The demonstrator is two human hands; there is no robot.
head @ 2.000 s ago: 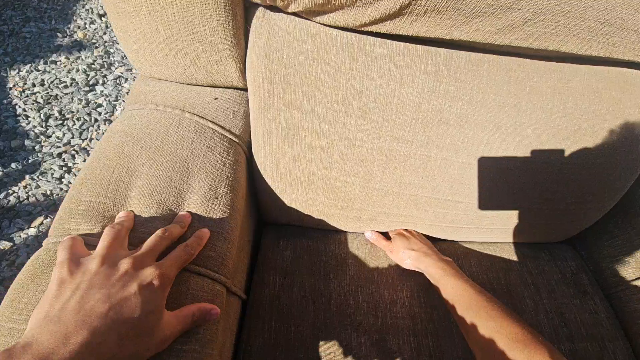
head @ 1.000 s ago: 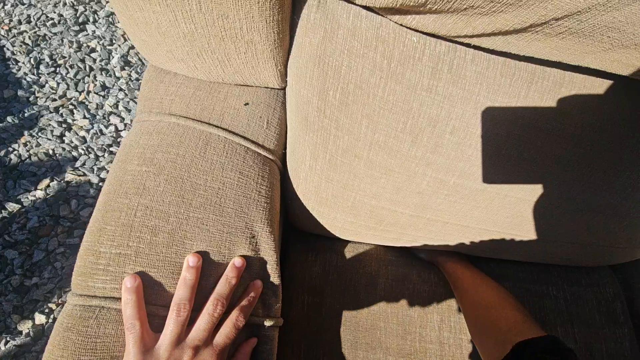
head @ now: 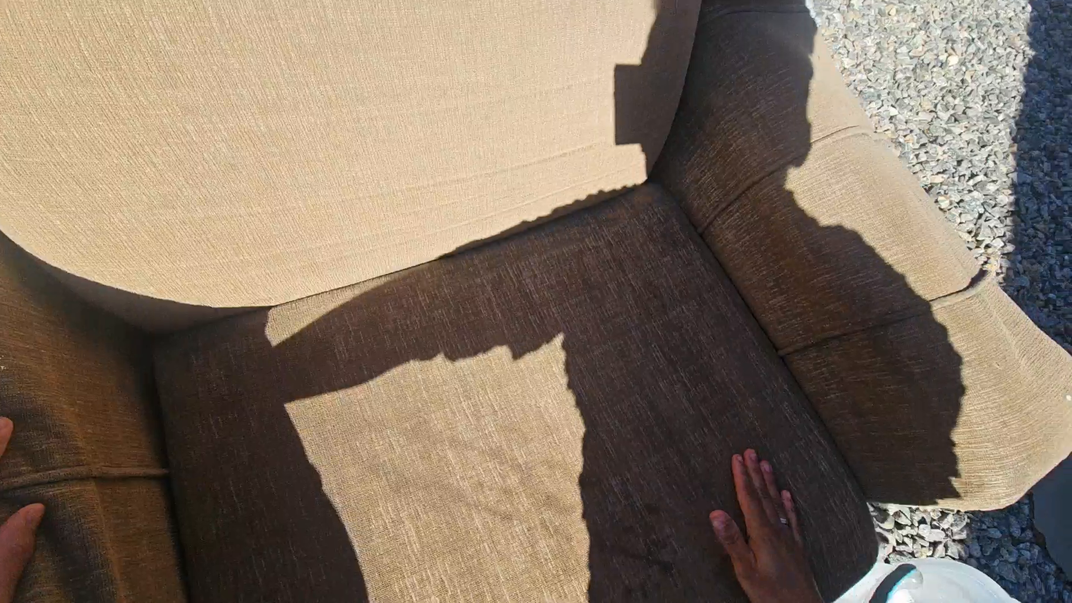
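A beige fabric armchair fills the view, with its back cushion (head: 335, 142) in sunlight and its seat cushion (head: 452, 469) partly in shadow. My right hand (head: 766, 528) rests on the shaded right front of the seat, fingers apart, a ring on one finger, holding nothing. At the left edge, only fingertips of my left hand (head: 18, 536) show against the left armrest (head: 92, 419); the rest of that hand is out of frame.
The right armrest (head: 888, 209) borders the seat. Grey gravel (head: 946, 92) lies beyond it. A white container (head: 946, 582), only partly visible, stands at the bottom right corner. Shadows fall across the chair.
My right hand has come out from beneath the back cushion's lower edge and now lies on the front of the seat. The view has swung right.
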